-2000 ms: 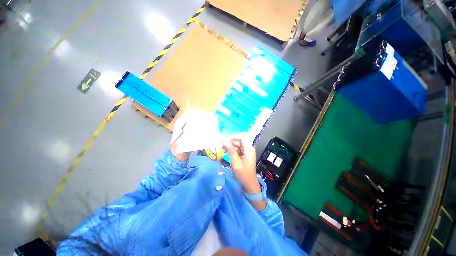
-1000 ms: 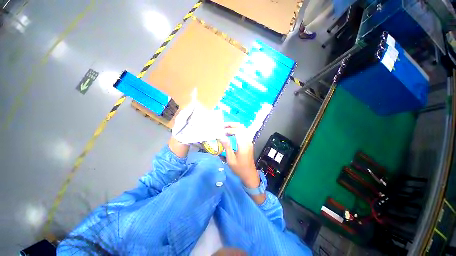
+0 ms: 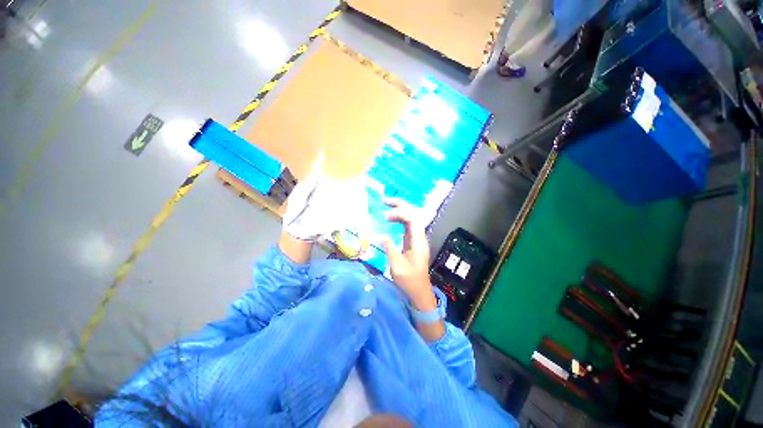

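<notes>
My left hand (image 3: 303, 213), in a white glove, holds white paper slips (image 3: 343, 201); glare washes out their edges. A yellow tape roll (image 3: 350, 243) shows just below the slips, between my hands. My right hand (image 3: 409, 242) looks bare, with fingers spread and bent beside the slips; glare hides whether a tape piece is on the fingertips. Blue battery packs (image 3: 435, 142) lie side by side in a row beyond my hands, with white slips along their near right ends. Another blue pack (image 3: 238, 155) stands apart at the left edge of the brown board (image 3: 326, 109).
A green-matted bench (image 3: 535, 242) on the right holds a blue pack stack (image 3: 644, 150) and dark reddish-brown strips with leads (image 3: 565, 368). A black case (image 3: 460, 263) with two white labels sits beside the bench. A second board (image 3: 427, 25) and a person's legs (image 3: 529, 38) are at the top.
My right hand has moved slightly away from the slips and its fingers have opened. The tape roll shows between my hands. My left hand still holds the slips, shifted slightly left.
</notes>
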